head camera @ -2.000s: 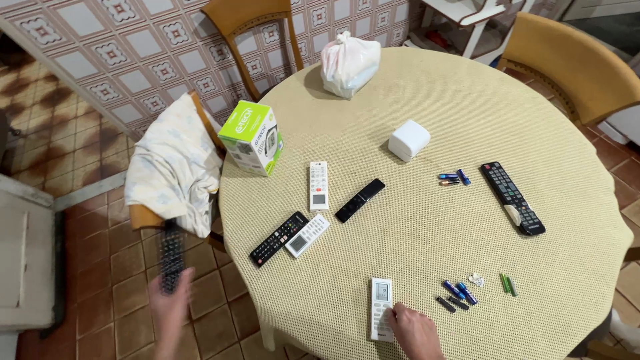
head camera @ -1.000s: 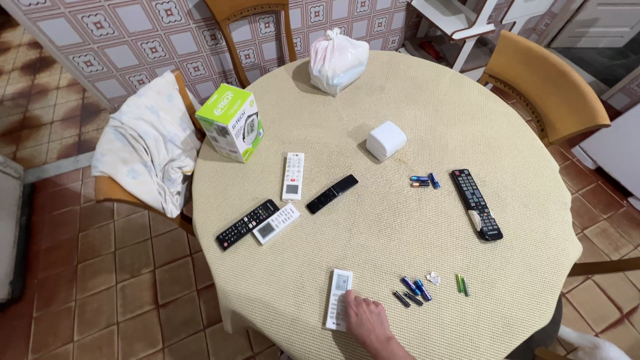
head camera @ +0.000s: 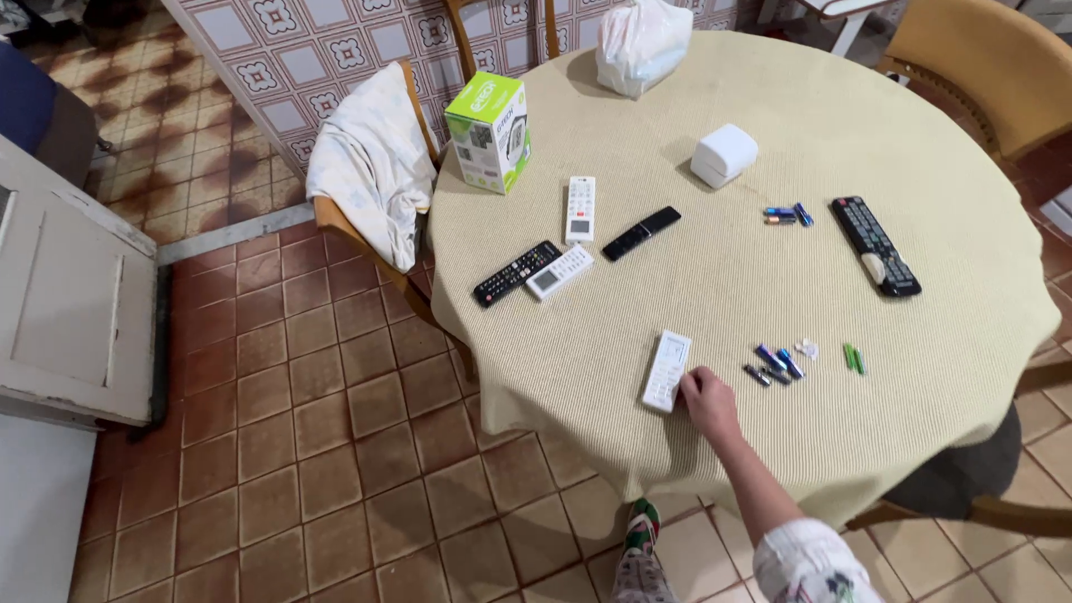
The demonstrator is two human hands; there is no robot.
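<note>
My right hand rests at the right edge of a white remote control that lies on the table near its front; whether the fingers grip it is unclear. Right of the hand lie several loose batteries, a small crumpled scrap and green batteries. Farther back are another white remote, a white remote with a screen touching a black remote, and a slim black remote. A large black remote lies at the right, near more batteries. My left hand is out of view.
A round table with a ribbed cloth bears a green and white box, a white plastic bag and a white rounded block. Chairs surround it, one draped with a pale cloth. A white door stands at the left.
My left hand, which held a dark remote beside the table two seconds ago, has left the view. My right hand has shifted from the white remote's face to its right edge.
</note>
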